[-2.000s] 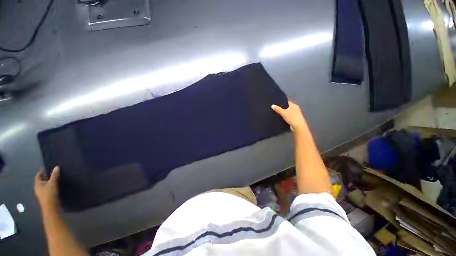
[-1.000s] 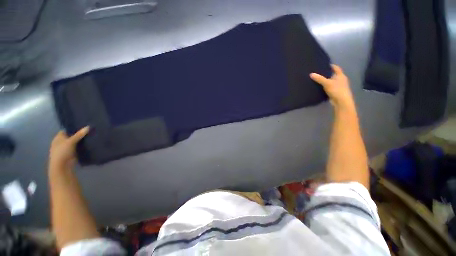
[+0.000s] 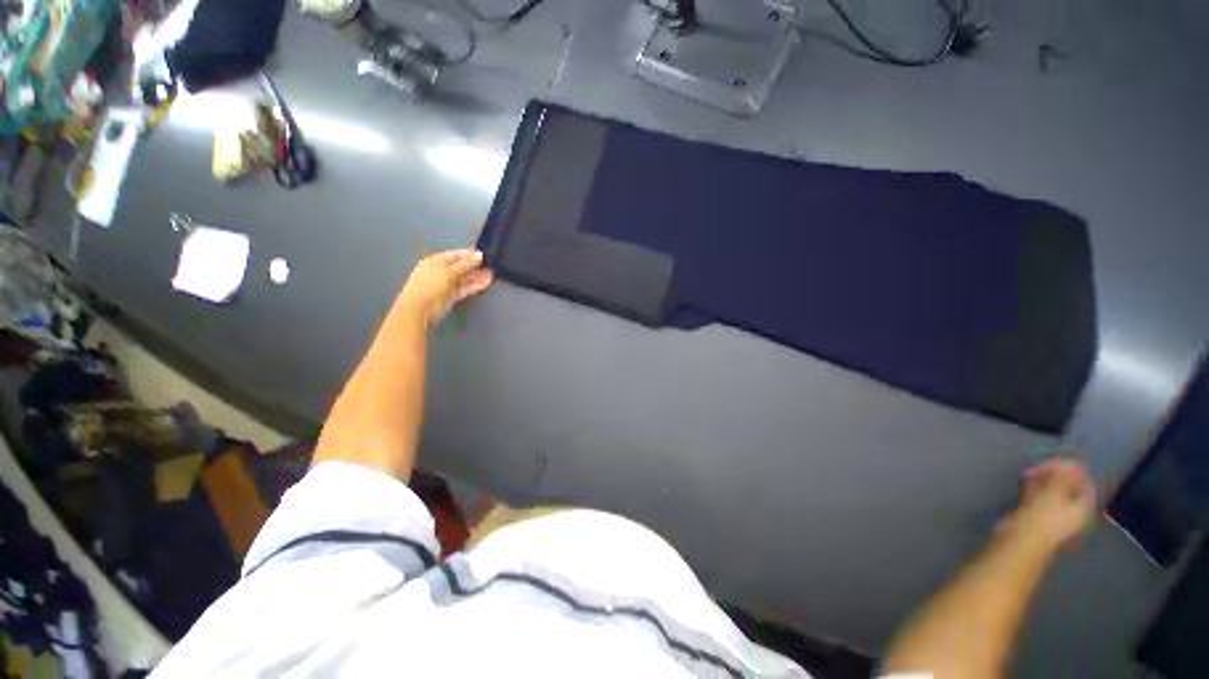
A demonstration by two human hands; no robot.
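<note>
A dark navy cut fabric panel lies flat on the grey table, with greyer patches at its left end and along its lower left corner, and a blacker right end. My left hand pinches the panel's lower left corner. My right hand is blurred, below and apart from the panel's lower right corner; its fingers look curled, and I cannot tell whether they hold anything.
White chalk disc, white paper slip, shears and a tan block lie at the left. A metal base plate and cables are at the back. More dark pieces lie at the right edge. Scraps lie below left.
The view has swung to the left. My right hand has come off the panel's right end. My left hand is still at its left corner.
</note>
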